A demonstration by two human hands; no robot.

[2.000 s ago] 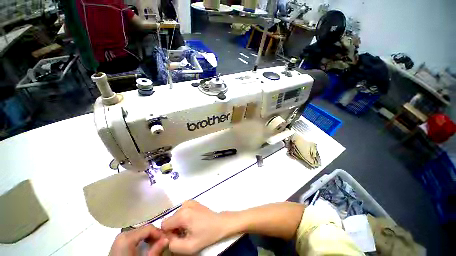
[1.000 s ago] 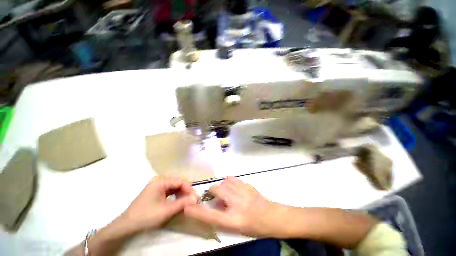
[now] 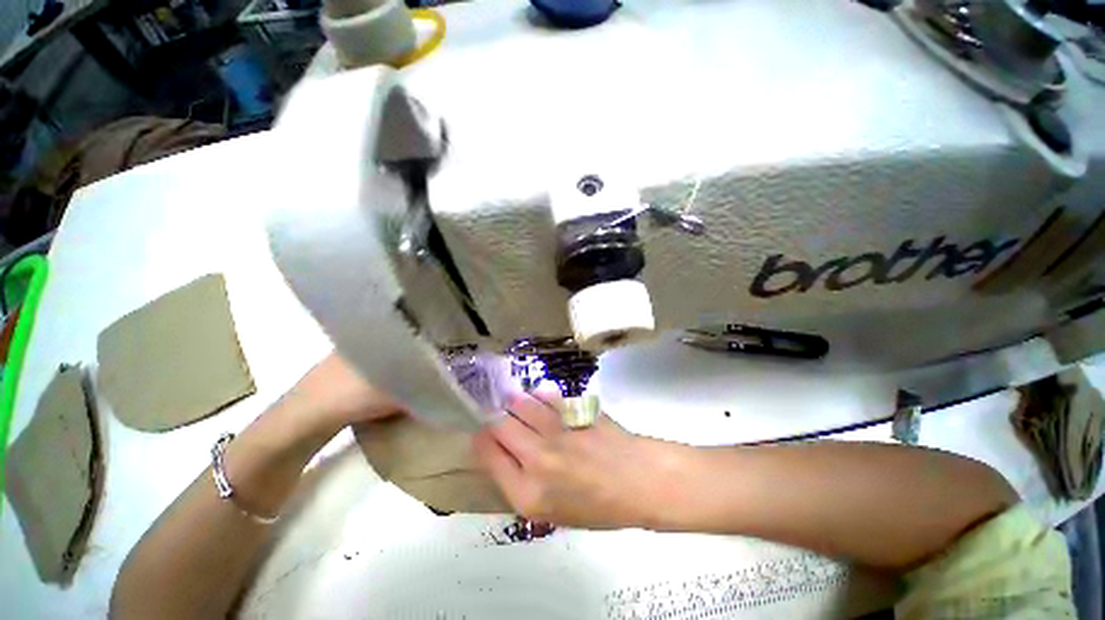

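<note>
A khaki cloth piece (image 3: 430,466) lies on the machine bed below the needle area of the white sewing machine head (image 3: 727,158). My right hand (image 3: 564,466) presses on the cloth beside the lit presser foot, its fingertips close to it. The needle and foot are mostly hidden. My left hand (image 3: 351,390) is at the cloth's left side, its fingers hidden behind the machine head. A single khaki piece (image 3: 176,354) lies flat at the left, next to a stack of khaki pieces (image 3: 55,472).
Dark thread snips (image 3: 776,343) lie on the bed behind my right forearm. A crumpled khaki bundle (image 3: 1060,430) is at the right. A small metal tab (image 3: 906,415) sits at the bed edge. A green basket rim (image 3: 22,351) is at the far left. Ruler marks (image 3: 727,591) run along the front.
The view has moved closer to the machine. My hands have gone from the front table edge to the needle area, and the cloth is now under my right hand.
</note>
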